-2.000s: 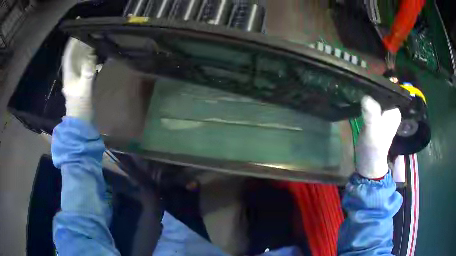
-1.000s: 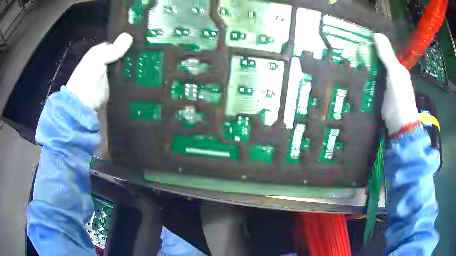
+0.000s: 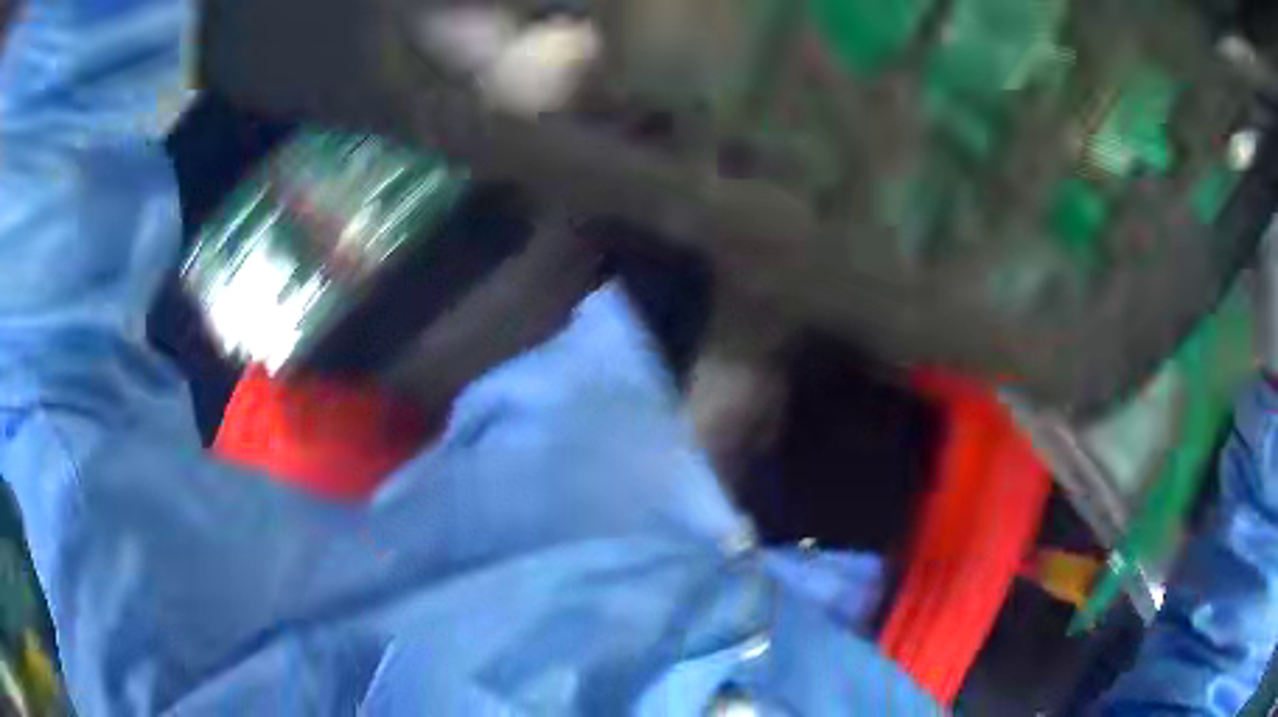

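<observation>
The view is strongly blurred. The black solder carrier [image 3: 813,266], with its underside and several green openings showing, fills the top and right. A small blurred pale patch shows on its upper left part; I cannot tell what it is. My left hand is out of the picture; only its blue sleeve shows at the left edge. My right hand is out of the picture too; a bit of its blue sleeve shows at the lower right. Whether either hand touches the carrier is hidden.
A blurred circuit board [image 3: 315,231] lies in a dark space at upper left, with a broad red shape [image 3: 315,434] below it. A long red strip bundle [image 3: 967,546] hangs at right of centre. Green strips [image 3: 1177,462] and a metal bench edge [image 3: 1086,476] are further right. My blue smock fills the lower middle.
The view has swung down and closer to my body. The carrier has shifted up and right in the picture and appears tilted. Both gloved hands, seen on its sides before, have left the picture.
</observation>
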